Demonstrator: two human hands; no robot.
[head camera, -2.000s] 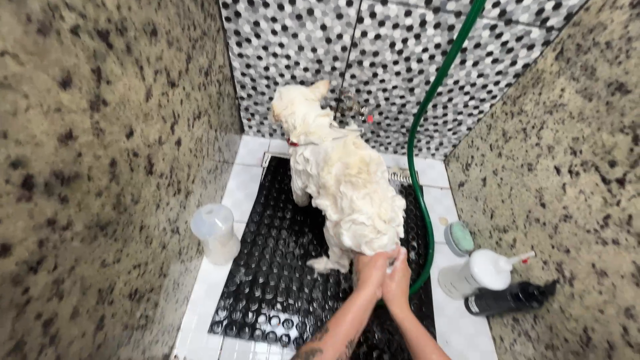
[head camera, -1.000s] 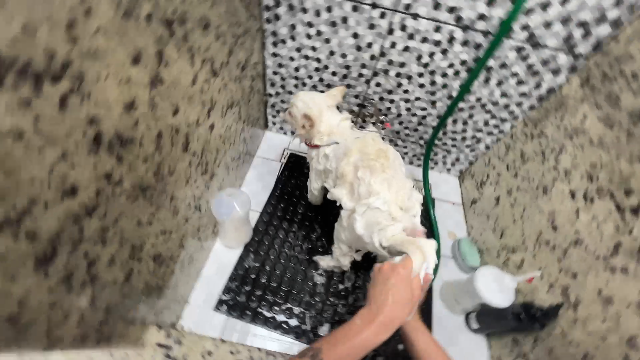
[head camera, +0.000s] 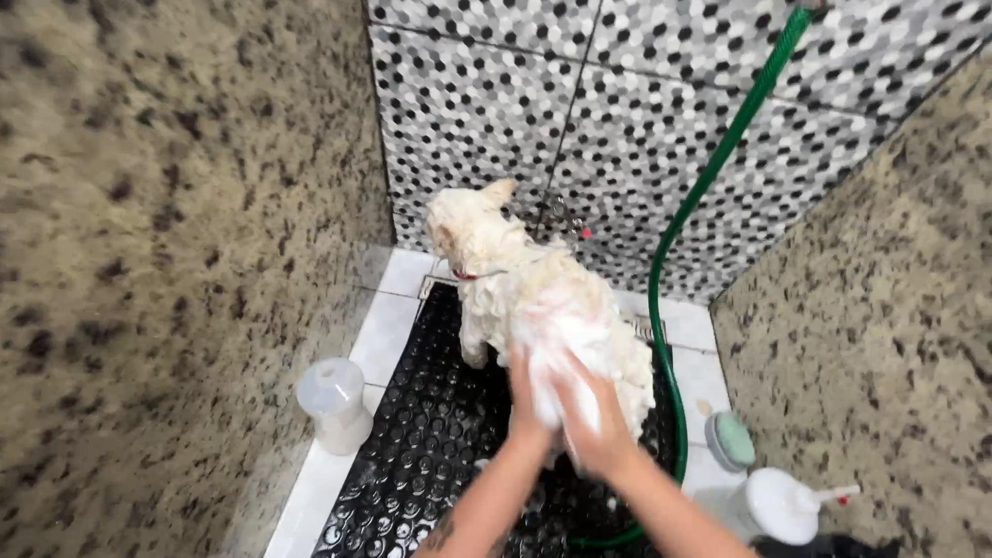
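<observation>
A small wet dog with white, lathered fur (head camera: 496, 256) stands on a black studded rubber mat (head camera: 418, 434), facing the back wall, with a thin collar (head camera: 465, 275) round its neck. My left hand (head camera: 531, 395) and my right hand (head camera: 593, 411) are close together on its back and side, covered in thick white foam. Both are blurred, and the foam hides most fingers. Neither hand shows a tool in it.
A translucent bottle (head camera: 337, 407) stands on the white tile at left. A green hose (head camera: 666, 310) hangs down the patterned wall and runs right of the dog. At right are a green-topped oval brush (head camera: 730, 442), a white pump bottle (head camera: 779, 508) and a dark bottle (head camera: 829, 546). Stone walls flank both sides.
My hands have moved from the dog's hindquarters up onto its back and side. Thick white foam now shows around them.
</observation>
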